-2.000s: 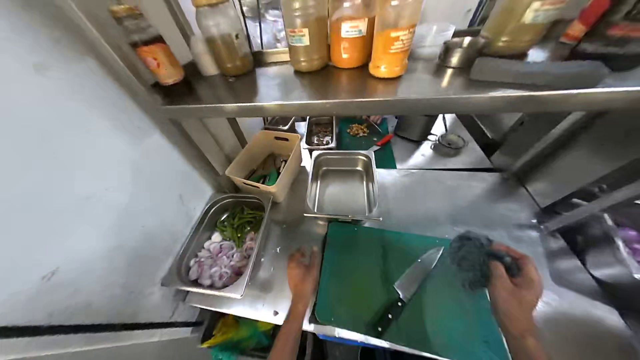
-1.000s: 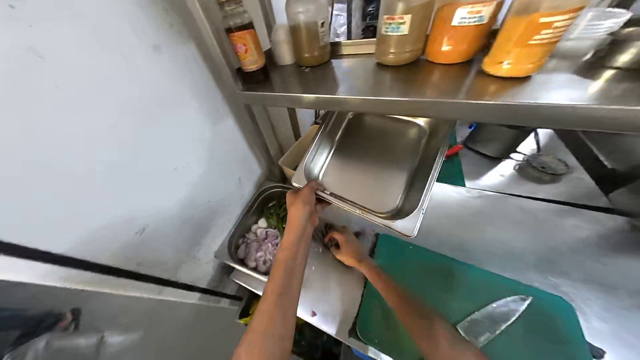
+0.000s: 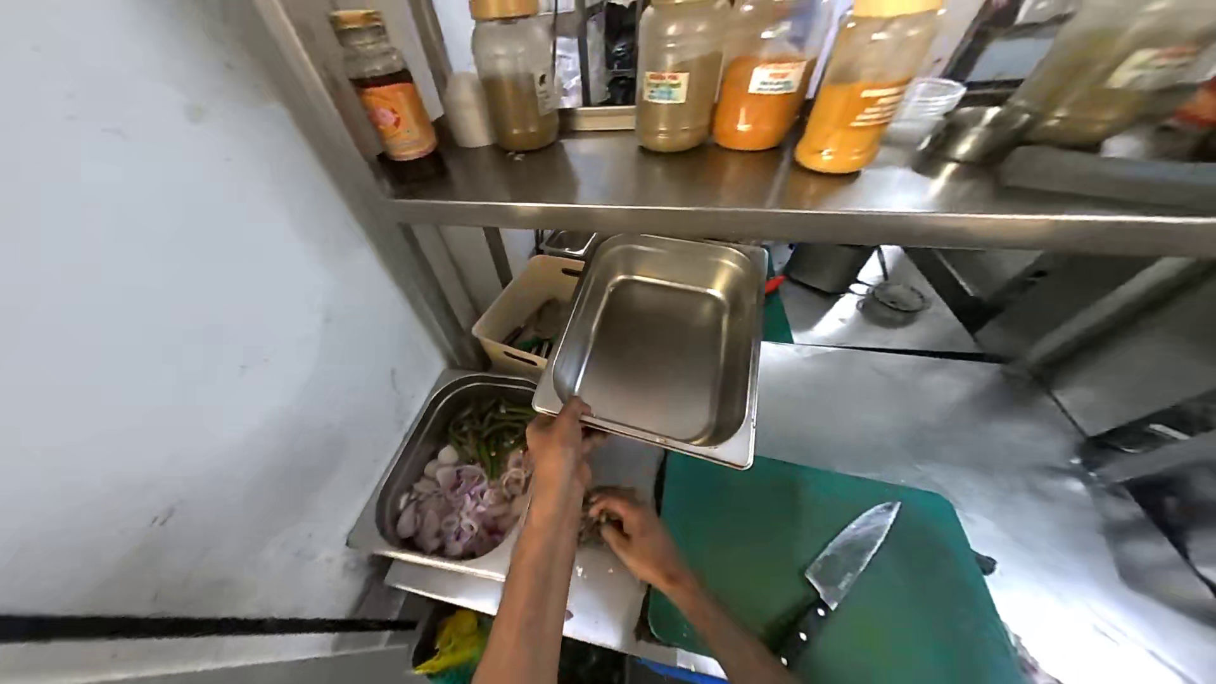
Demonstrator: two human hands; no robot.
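My left hand (image 3: 560,442) grips the near left corner of an empty steel pan (image 3: 660,351), holding it tilted over the counter. Below it, my right hand (image 3: 632,532) has its fingers bent over small brownish scraps on the steel surface; whether it pinches any is unclear. At the left, another steel pan (image 3: 389,508) holds sliced onions (image 3: 461,508) and green chillies (image 3: 489,427). A knife (image 3: 850,560) with a black handle lies on the green cutting board (image 3: 741,532), right of my right hand.
Above the counter runs a steel shelf (image 3: 684,220) with jars of orange powder (image 3: 760,95), other jars and a sauce bottle (image 3: 394,109). A beige basket (image 3: 513,313) stands behind the held pan. A white wall bounds the left side. Something yellow (image 3: 456,641) shows below the counter edge.
Two seconds ago the pan stood behind the board and my right hand held a dark scrubber; now my left hand has the pan lifted. My right hand has moved left, off the board.
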